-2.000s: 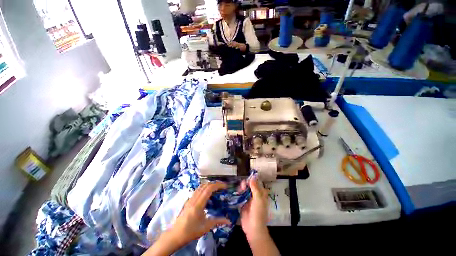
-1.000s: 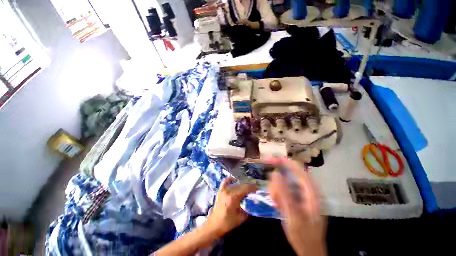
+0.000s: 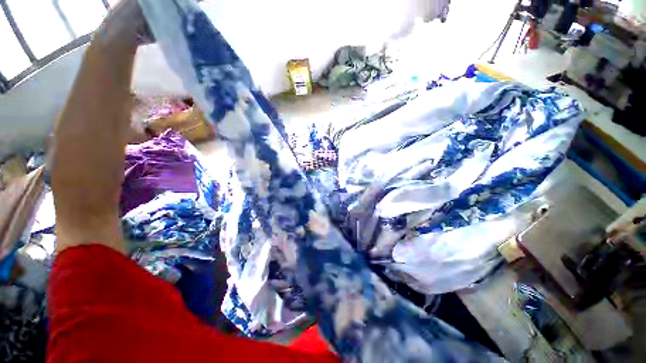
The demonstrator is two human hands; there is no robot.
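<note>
My left hand (image 3: 133, 20) is raised at the top left, partly cut off by the frame's top edge, on my bare forearm and red sleeve. It holds one end of a long blue-and-white floral panel (image 3: 273, 188). The panel runs taut and diagonally down to the bottom right, close to the camera, and leaves the frame there. My right hand is not in view. The overlock machine (image 3: 615, 266) is dark, blurred and cut off at the right edge.
The floral and pale fabric heap (image 3: 453, 166) lies on the table left of the machine. Purple cloth (image 3: 159, 170) and more floral pieces (image 3: 170, 216) are piled low on the left. A yellow packet (image 3: 299, 76) and a greenish bundle (image 3: 354, 67) are near the wall.
The view has swung left and down. My left hand has moved from the machine's front up to the top left, with a floral panel stretched out. My right hand has left the picture.
</note>
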